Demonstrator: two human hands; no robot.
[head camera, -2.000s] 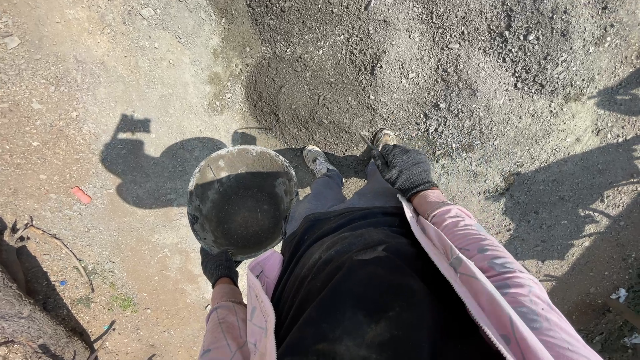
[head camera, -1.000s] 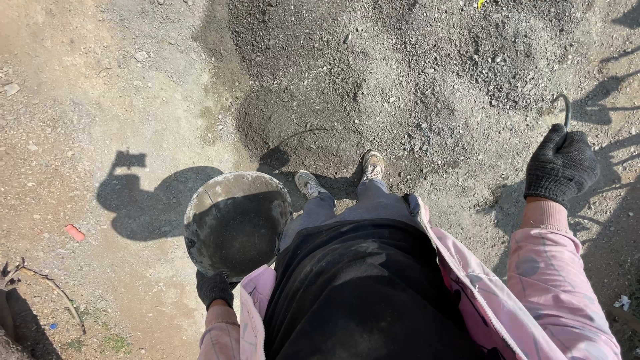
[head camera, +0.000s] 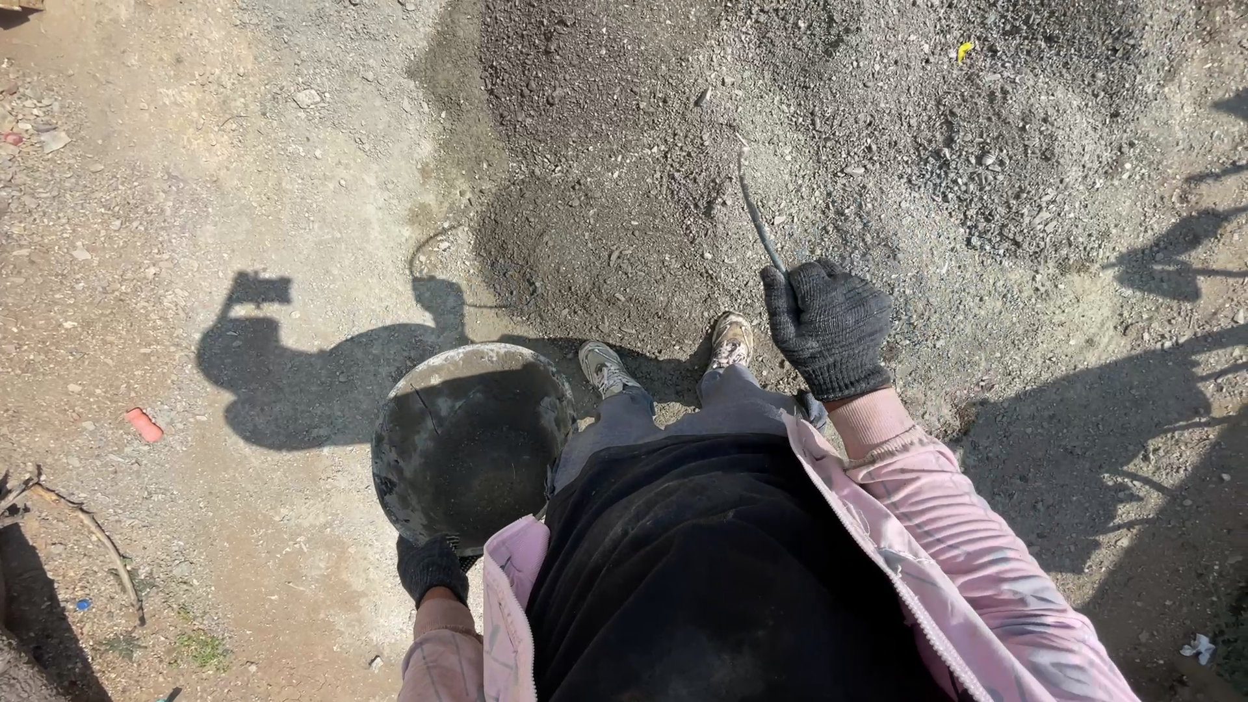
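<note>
A round dark basin (head camera: 473, 448) with a dusty rim hangs tilted at my left side, its inside facing up. My left hand (head camera: 431, 568), in a dark knit glove, grips its lower rim; the fingers are partly hidden. My right hand (head camera: 834, 327), in the same kind of glove, is closed on a thin, curved metal rod or wire (head camera: 757, 216). The rod points up and away from the fist, over the gravel. What its far end is like I cannot tell.
A heap of dark gravel (head camera: 595, 234) lies just beyond my shoes (head camera: 731, 341). More gravel spreads at the upper right. On the dirt at left are a red piece (head camera: 144, 425) and a dry stick (head camera: 102, 541). A yellow scrap (head camera: 964, 52) lies on the gravel.
From far out at the right, my right hand has come back inward with the rod. My left hand keeps hold of the basin.
</note>
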